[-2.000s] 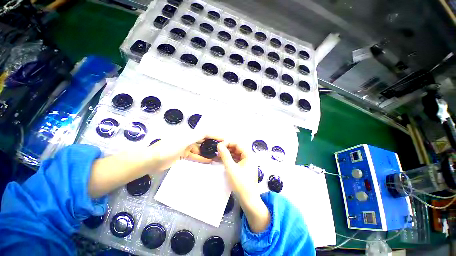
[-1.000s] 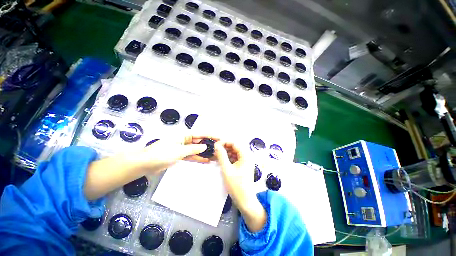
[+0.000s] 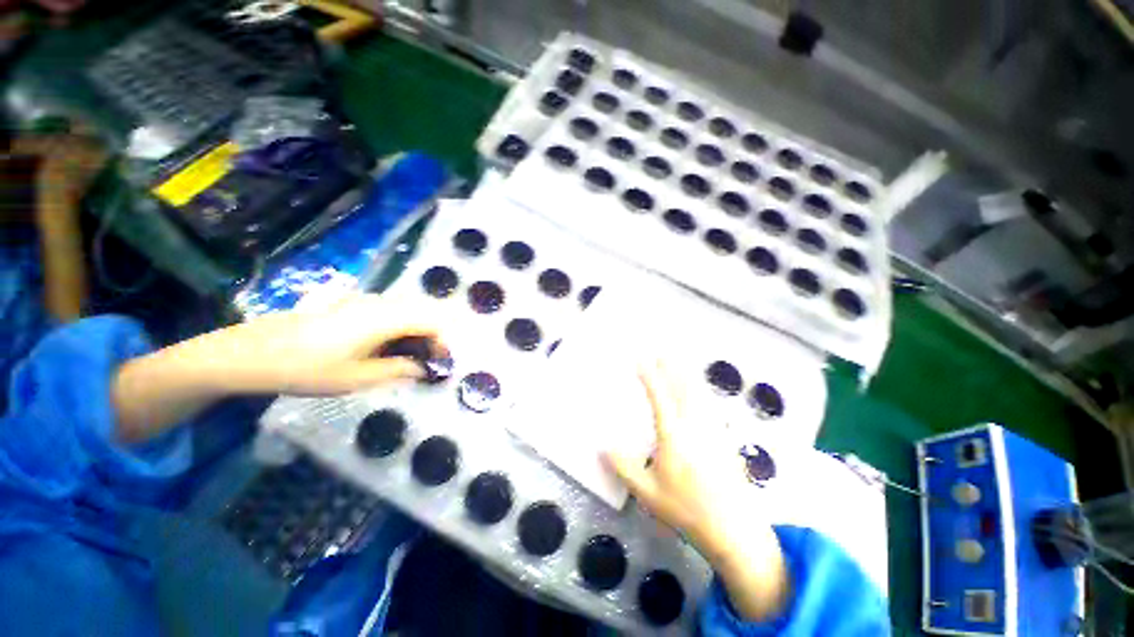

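Note:
My left hand (image 3: 371, 353) is low over the left side of the near clear blister tray (image 3: 326, 429), its thumb and fingers around a dark round black part (image 3: 408, 348). Whether that part sits in its pocket is hidden. My right hand (image 3: 665, 470) is over the tray's middle, thumb and forefinger apart at the white sheet (image 3: 582, 417). A small dark spot shows by its thumb, mostly hidden. Several more round black parts sit in the tray's pockets, among them a front-row one (image 3: 489, 498).
Stacked blister trays (image 3: 871, 336) with black parts lie behind. A blue box (image 3: 1014, 535) and white sheets (image 3: 839, 504) are at the right. A blue plastic-wrapped bundle (image 3: 404, 205), a black case (image 3: 236, 199) with a yellow strip and another person's arm (image 3: 62, 224) are at the left.
The view has swung left. My hands were together holding a black part; now they are apart, the left over the tray's left side, the right at the white sheet.

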